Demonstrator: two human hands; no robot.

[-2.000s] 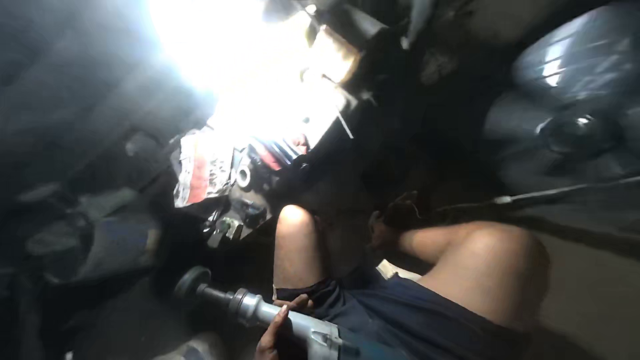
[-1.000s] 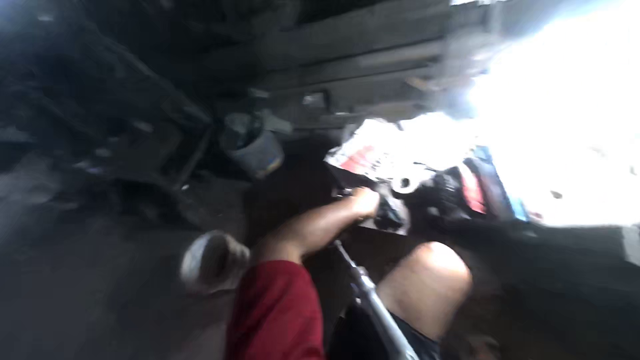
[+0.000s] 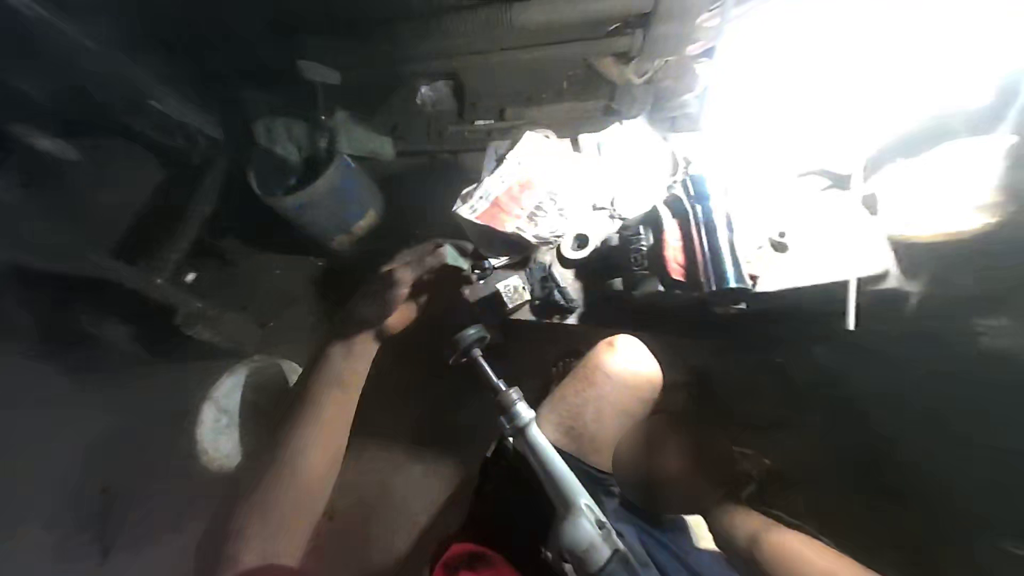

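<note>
My left hand (image 3: 408, 284) reaches forward from the left, with its fingers closed around a small pale green object (image 3: 456, 257); its shape is partly hidden by the fingers. Just below and right of this hand is the round dark wheel (image 3: 470, 342) on the shaft of a grey metal die grinder (image 3: 552, 472). The grinder slants across my lap beside my bent knee, and its rear end runs toward the bottom edge. A small box (image 3: 512, 293) and a black object (image 3: 550, 288) lie right of the hand. My right hand is not in view.
A plastic bag with red print (image 3: 512, 204), a white ring (image 3: 578, 243) and red and blue items (image 3: 692, 240) lie ahead under glaring light. A bucket (image 3: 328, 200) stands upper left; a round white container (image 3: 224, 416) is at lower left.
One second ago my left hand was among the items beside the bag; it has drawn back to the left, with the pale green object now showing in it. The view has swung strongly since the first frame.
</note>
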